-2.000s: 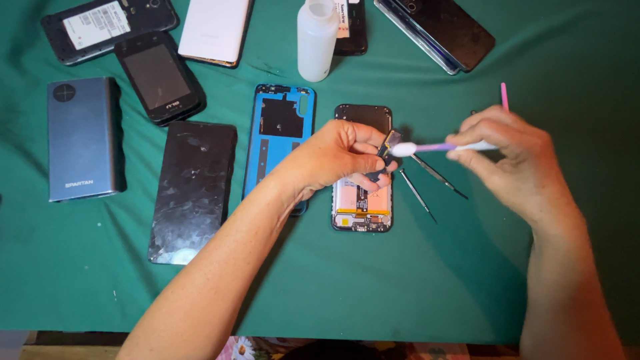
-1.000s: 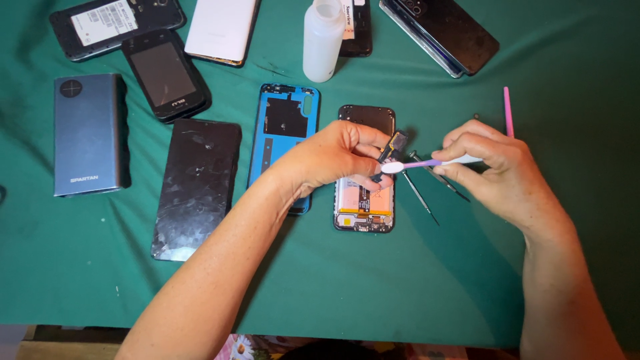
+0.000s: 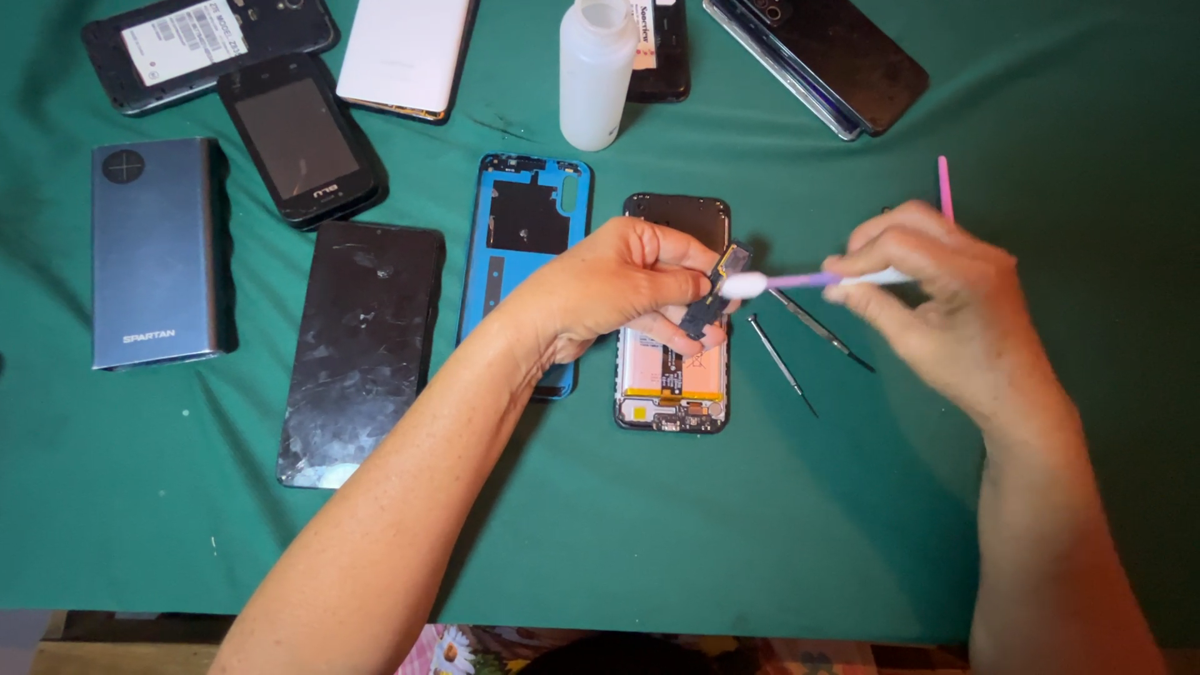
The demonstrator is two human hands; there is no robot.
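My left hand [image 3: 619, 281] pinches a small black phone part [image 3: 703, 314], tilted, above an opened smartphone [image 3: 670, 412] whose battery and lower board show. In my right hand [image 3: 928, 291] is a toothbrush [image 3: 797, 280] with a pink-purple and white handle; its white bristle head meets or overlaps the part's upper half, and contact cannot be told for certain. Two slim precision tools lie right of the opened phone: a small screwdriver [image 3: 778, 358] and a darker-tipped one [image 3: 825, 333]. A blue phone back cover [image 3: 476, 300] lies to the left, partly behind my left wrist.
A white plastic bottle [image 3: 595, 84] stands open at the top centre. At left are a blue power bank [image 3: 155, 262], a smudged black phone [image 3: 361, 328] and several other phones. More phones [image 3: 844, 66] lie at upper right. A pink stick [image 3: 945, 187] is beyond my right hand.
The toothbrush head has shifted a little against the held part, and my right hand has moved slightly. My left hand keeps its grip above the opened phone.
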